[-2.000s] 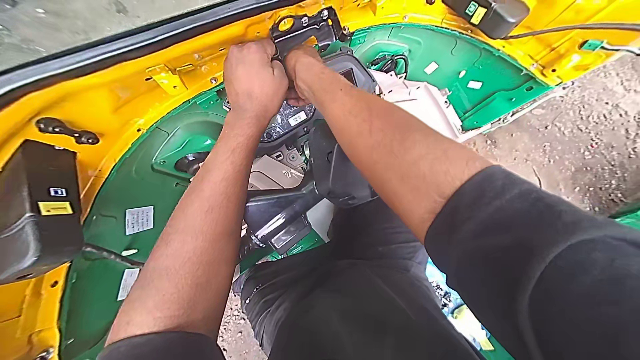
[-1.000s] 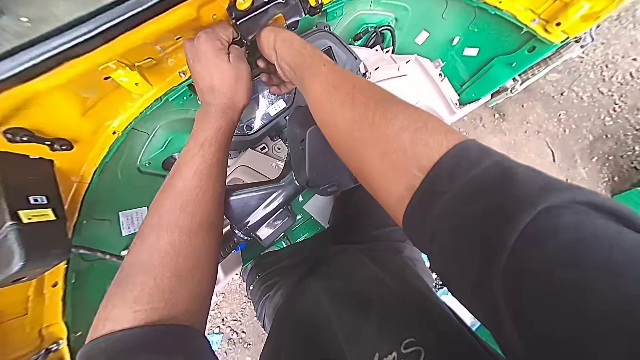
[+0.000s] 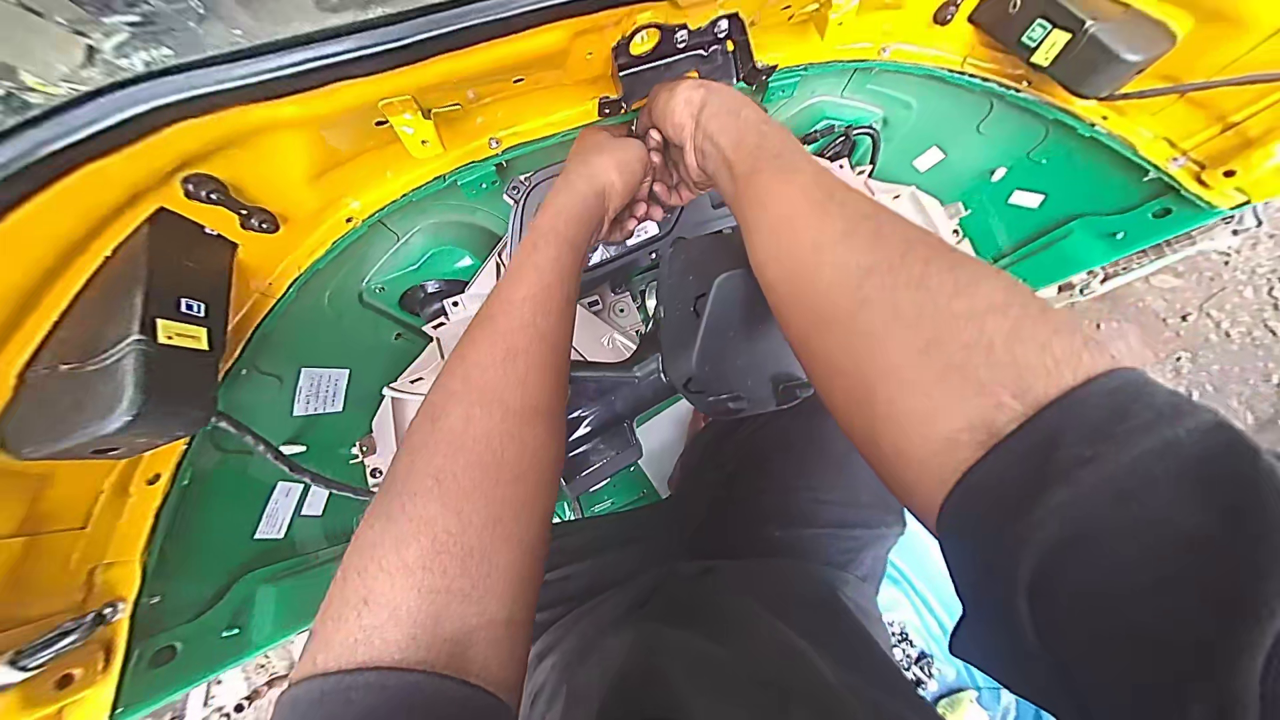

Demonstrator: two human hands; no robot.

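Note:
Both hands meet just below a black metal bracket (image 3: 690, 50) on the yellow body frame (image 3: 330, 130). My left hand (image 3: 610, 180) has its fingers curled beside the right one; what lies between its fingers is hidden. My right hand (image 3: 690, 135) is raised against the bracket's lower edge with bent fingers, and its grip cannot be made out. Under the hands sits a dark instrument cluster (image 3: 640, 240), partly covered by them. Below it is a black steering column cover (image 3: 735, 330), set among beige plastic dashboard parts (image 3: 605, 325).
Green panel (image 3: 330, 270) curves behind the dashboard. Black boxes with yellow labels hang at the left (image 3: 130, 350) and upper right (image 3: 1075, 40). A black cable (image 3: 290, 460) runs from the left box. Gravelly ground (image 3: 1200, 320) shows at the right, a light-blue bag (image 3: 925, 600) lower down.
Both hands stay close together by the bracket throughout, with small changes in wrist and finger pose. The view has shifted.

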